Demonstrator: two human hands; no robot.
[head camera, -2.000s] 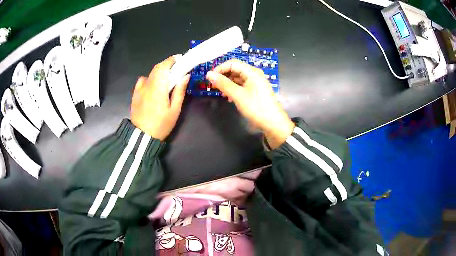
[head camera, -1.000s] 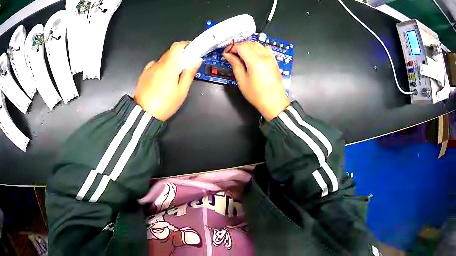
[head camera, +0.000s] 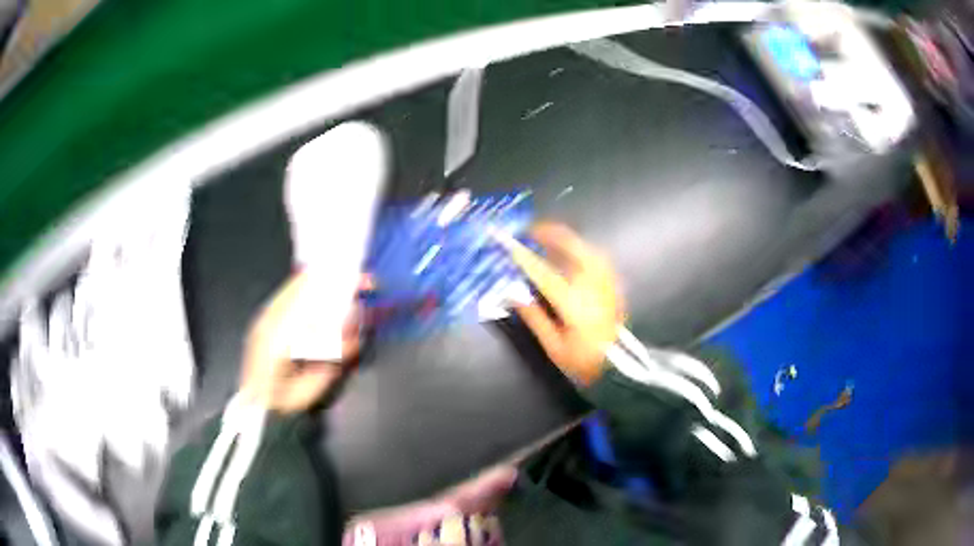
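Note:
The frame is blurred. A white half-shell housing (head camera: 336, 203) stands out with its rounded wide head toward the back. My left hand (head camera: 291, 347) holds it by its lower end, at the left edge of the test board. The blue test board (head camera: 438, 261) lies on the black bench. My right hand (head camera: 571, 299) is at the board's right edge, fingers apart around its lower right corner; blur hides whether it holds anything. A small white patch (head camera: 502, 303) shows by its fingertips, and I cannot tell what it is.
Several white shells (head camera: 118, 341) lie fanned out on the bench at left. A grey-white box with a lit blue screen (head camera: 844, 91) is at far right, with a white cable (head camera: 694, 80) leading to it. A green conveyor (head camera: 214, 75) with a white rail runs behind.
The housing has swung from lying slanted over the board to pointing away at its left, in my left hand. My right hand has moved to the board's right edge. The camera view has shifted.

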